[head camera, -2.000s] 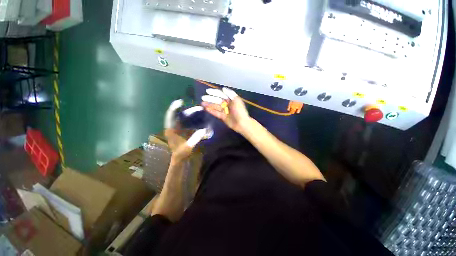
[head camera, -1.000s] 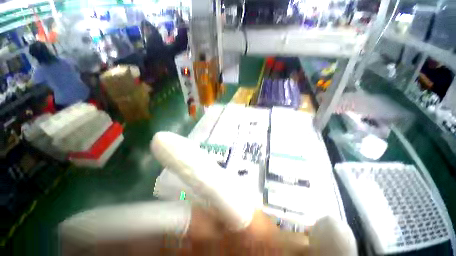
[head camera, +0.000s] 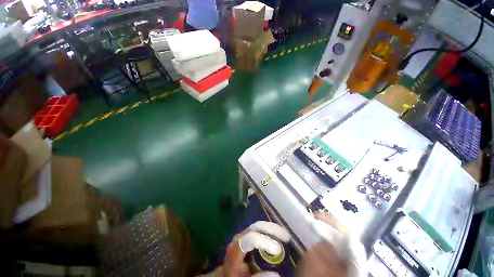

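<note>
My left hand (head camera: pixel 244 250), with white cots on the fingers, is at the bottom centre around a dark round object with a yellowish ring (head camera: pixel 272 255); its lower part is cut off. My right hand (head camera: pixel 327 251) is just right of it, badly blurred; whether it holds anything cannot be told. On the white machine (head camera: pixel 357 127) beyond, the left fixture (head camera: pixel 325 158) has small metal parts in its nests. A loose cluster of small metal housings (head camera: pixel 378 188) lies between the fixtures, with small black parts (head camera: pixel 349 205) nearby. The right fixture (head camera: pixel 411 243) is at lower right.
Stacked white and red boxes (head camera: pixel 201 62) stand on the green floor. A red crate (head camera: pixel 56 114) and cardboard boxes (head camera: pixel 59 189) are at left. A purple-looking tray stack (head camera: pixel 455 121) is behind the machine. A control box (head camera: pixel 341 46) stands at the back. A person in blue (head camera: pixel 201 13) is far off.
The view has swung left and down from the raised view of a second ago. My cotted fingers, which were large and close to the camera, are now lower, at the bottom edge.
</note>
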